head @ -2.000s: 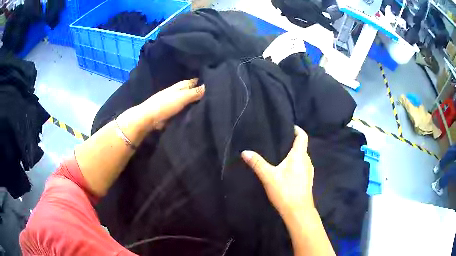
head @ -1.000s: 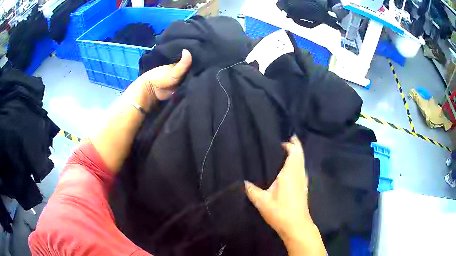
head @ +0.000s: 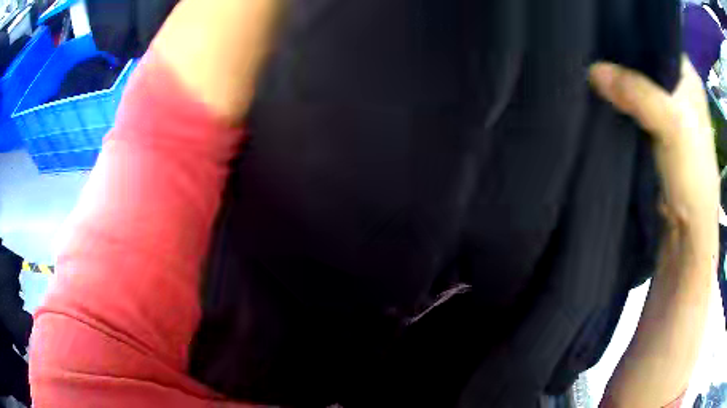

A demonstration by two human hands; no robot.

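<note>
A large bundle of black garments point(head: 383, 199) fills the middle of the view, close to the camera. My right hand point(head: 658, 100) presses on the bundle's right side, thumb on the cloth and fingers around the edge; it holds the bundle. My left forearm runs up along the bundle's left side, but my left hand is cut off by the top edge. A pale loose thread point(head: 437, 304) lies on the lower part of the cloth.
A blue crate point(head: 68, 131) with black cloth inside stands on the grey floor at the upper left. Yellow-black tape point(head: 38, 268) and dark cloth are at the left edge. A white surface point(head: 626, 331) shows partly at the lower right.
The black bundle has come up and closer to the camera, covering most of the view. Both arms have risen with it, and my left hand has left the picture.
</note>
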